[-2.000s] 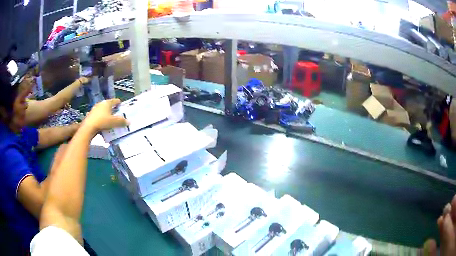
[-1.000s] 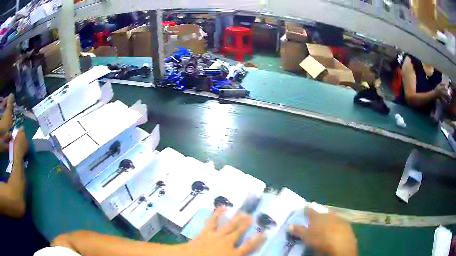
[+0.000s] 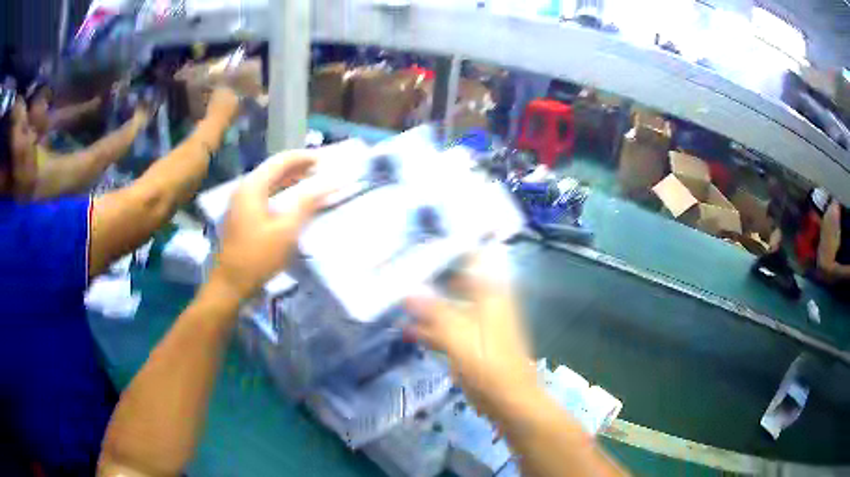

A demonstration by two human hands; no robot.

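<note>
White retail boxes with dark device pictures are held up between both hands, blurred, above the stacked boxes. How many are held cannot be told. My left hand grips their left side, fingers bent over the top. My right hand is at their lower right side, blurred. More printed boxes lie in a row and stack below on the green bench, partly hidden by the held boxes and my right arm.
A worker in blue reaches forward at left. A pale post and overhead shelf stand ahead. The dark belt carries an open box piece at right. Blue and black parts lie on the far bench.
My hands have moved from the near end of the row up and left, lifting boxes over the stack. The view has turned left. The worker in blue shows more fully, arm extended.
</note>
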